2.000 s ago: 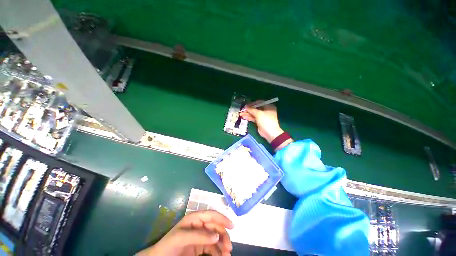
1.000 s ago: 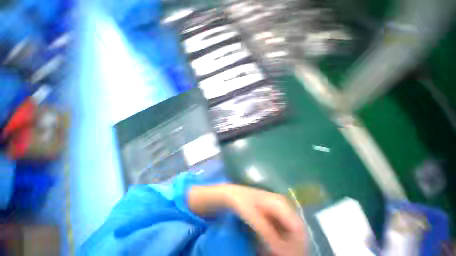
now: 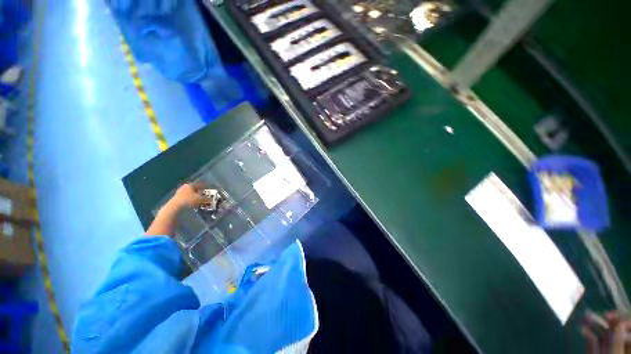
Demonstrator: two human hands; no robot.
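My left hand [image 3: 181,200], in a blue sleeve, reaches into a clear compartmented tray [image 3: 236,181] at the left. Its fingertips are at a small dark and silver piece [image 3: 210,200]; whether they grip it cannot be told. The tray lies on a dark green board [image 3: 162,166], with a white label [image 3: 277,185] among its compartments. My right hand [image 3: 606,334] is blurred and cut off at the bottom right corner; no tool can be made out in it.
A black tray [image 3: 328,135] of silver and black units lies on the green bench [image 3: 415,207]. A white sheet [image 3: 526,245] and a blue bin [image 3: 595,193] are to the right, by the metal rail. A grey post stands upper right. Blue clothing and a yellow floor line show upper left.
The view has swung left. My left hand has moved from beside the bench to the clear tray. My right hand has left the unit on the belt and is now at the picture's edge.
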